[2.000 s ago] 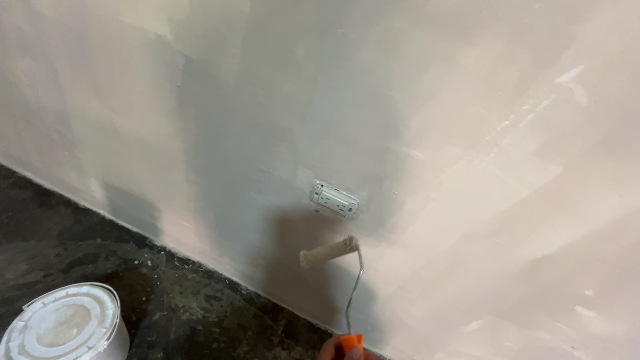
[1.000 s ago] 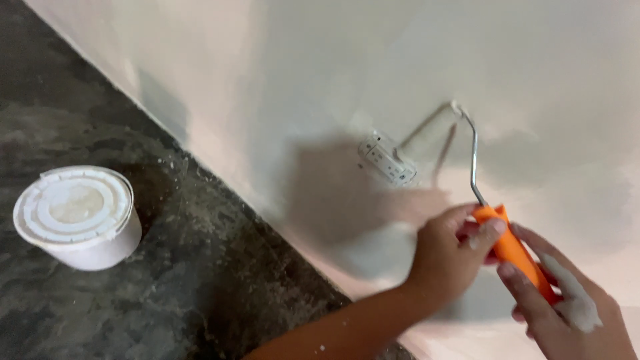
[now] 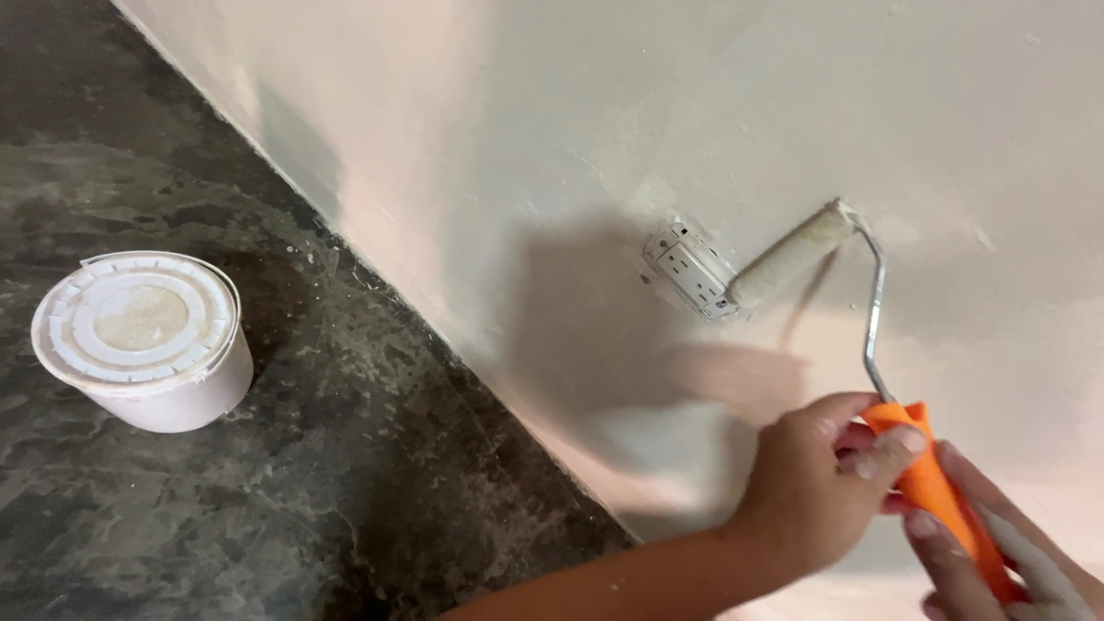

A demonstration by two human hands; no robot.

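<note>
A small paint roller (image 3: pixel 793 246) with a bent metal rod and an orange handle (image 3: pixel 931 492) is in both my hands. My left hand (image 3: pixel 819 483) grips the top of the handle, near the rod, its forearm coming in from the bottom. Lower down the same handle, my right hand (image 3: pixel 992 535) holds on; its fingers carry whitish smears. The pale roller sleeve lies just right of an electrical outlet (image 3: pixel 690 272) set in the wall, its lower end beside the outlet's edge. Whether the sleeve touches the wall is hard to tell.
At left a white plastic bucket (image 3: pixel 177 401) with its lid on stands on the dark, mottled floor (image 3: pixel 285 492). The patchy pale wall (image 3: pixel 569 112) meets the floor along a diagonal edge. Shadows of the hands and roller fall around the outlet.
Two seconds ago only one hand's fingers showed at the handle, at the bottom edge; now both hands are on it. The roller has moved from below the outlet to its right. The view has turned.
</note>
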